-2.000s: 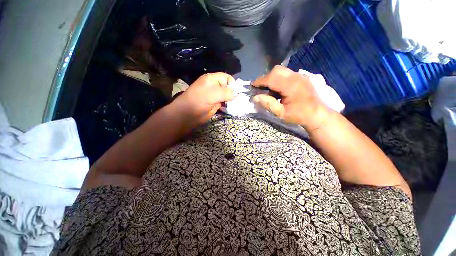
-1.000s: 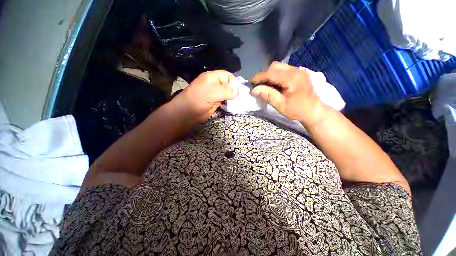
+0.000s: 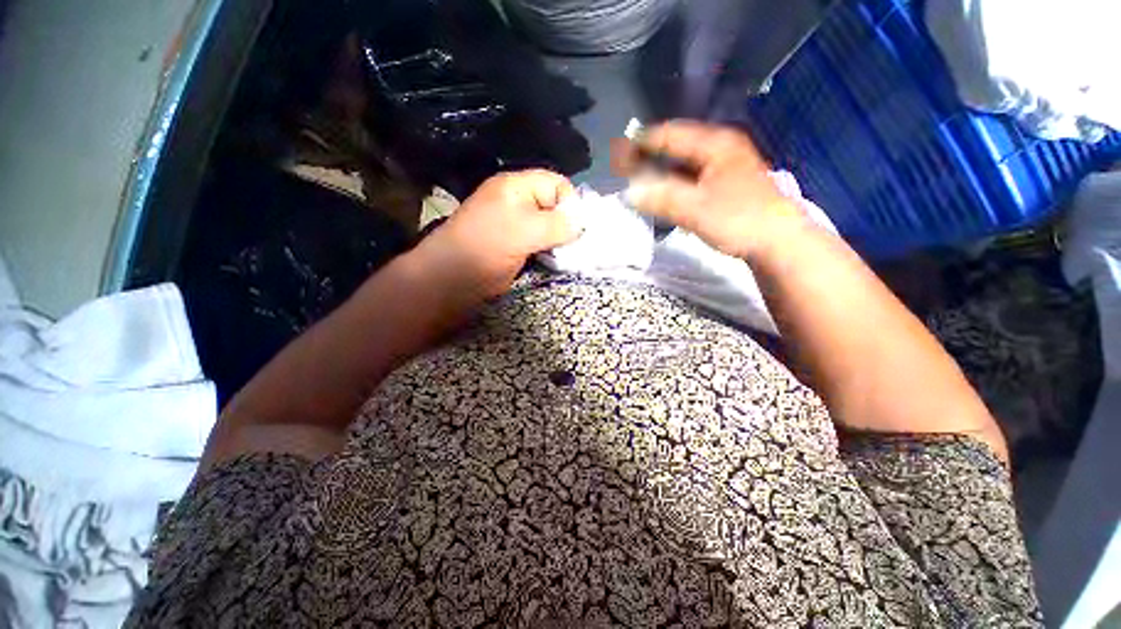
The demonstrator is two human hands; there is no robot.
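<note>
A bright white knit piece, likely a sock point(image 3: 612, 236), lies bunched at the front of my lap and trails to the right under my right wrist. My left hand point(image 3: 510, 227) pinches its left end between thumb and fingers. My right hand point(image 3: 713, 184) is blurred and raised just above and to the right of the piece. It holds a small dark tool, likely thread snips point(image 3: 664, 157), mostly hidden by the fingers. A small white bit shows at its fingertips.
White layered knit pieces point(image 3: 117, 356) lie at the left by a pale table point(image 3: 80, 135) with a blue-green edge. Black plastic point(image 3: 473, 117) lies ahead. A silver-grey sack point(image 3: 590, 19) is at top centre. A blue crate point(image 3: 879, 135) with white cloth point(image 3: 1045, 55) stands at upper right.
My right hand has lifted up and away from the white piece with the dark tool, and more of the piece shows. My left hand has kept its hold in nearly the same place.
</note>
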